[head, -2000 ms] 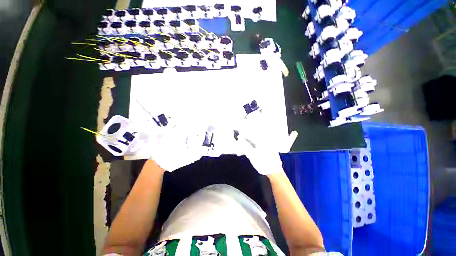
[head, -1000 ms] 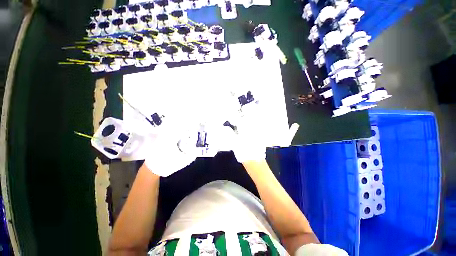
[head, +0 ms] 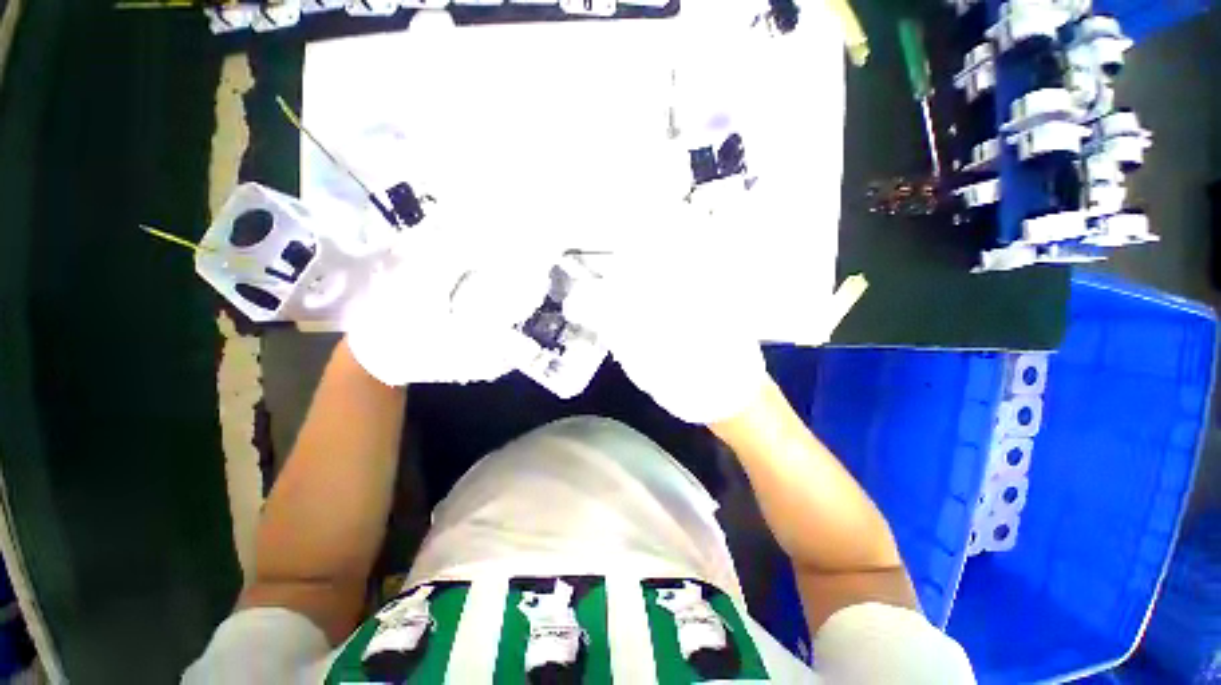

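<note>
A white unit with a black insert (head: 546, 324) is between my two gloved hands at the front edge of the white sheet (head: 562, 121). My left hand (head: 435, 328) is at its left side and my right hand (head: 690, 341) at its right side. The white gloves blend into the sheet, so finger outlines and exact contact are washed out. A white housing (head: 259, 252) with round openings and a yellow-green lead stands at the sheet's left edge. A black insert with a lead (head: 402, 204) lies right of it. More black inserts (head: 718, 161) lie at the right.
A green-handled screwdriver (head: 915, 67) and a brownish heap of screws (head: 904, 196) lie right of the sheet. Stacked white units (head: 1051, 127) stand further right. A blue crate (head: 1138, 442) with white housings is at the lower right. Part of a row of sub-assemblies (head: 576, 7) shows at the top.
The view has shifted, and the far rows have mostly left the frame. The unit between my hands has turned from upright to tilted. My right hand is turned further in toward it.
</note>
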